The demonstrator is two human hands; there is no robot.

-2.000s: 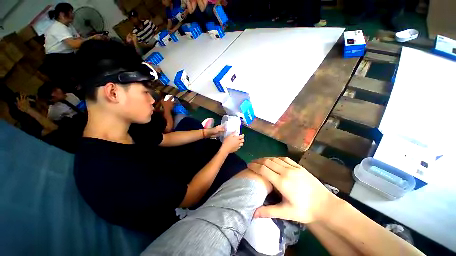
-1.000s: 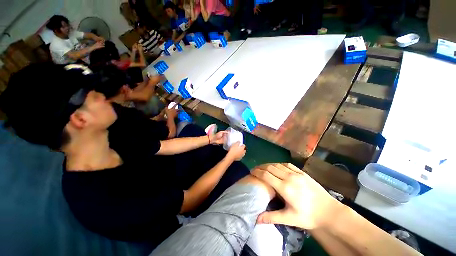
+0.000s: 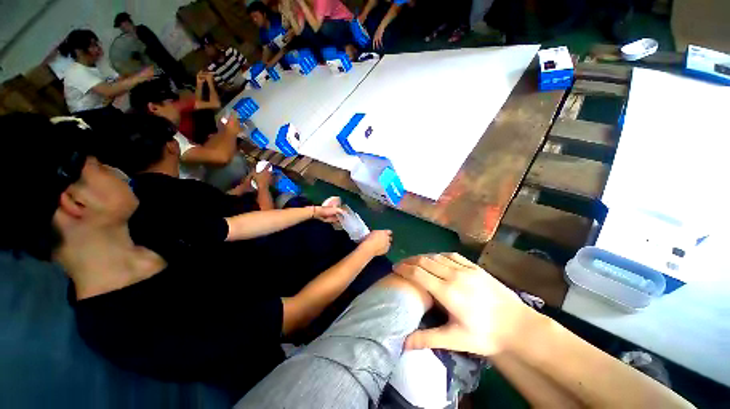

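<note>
My right hand lies palm down across my left arm near the elbow, just past the end of the grey sleeve, with the thumb spread apart and no object in it. My left hand does not show. At the right, a clear oval plastic case stands at the near edge of a white-covered table, with a pale bluish strip visible inside. Beside it, a blue and white retail box is washed out by glare.
A person in black sits close at left, holding a clear case. More people sit beyond. Blue and white boxes stand on another white table surface. Wooden pallet slats lie between the tables. A white oval piece is at the back.
The person in black has shifted left in view and their clear case is now tilted between their hands. People farther back show more fully. My right hand stays on my arm.
</note>
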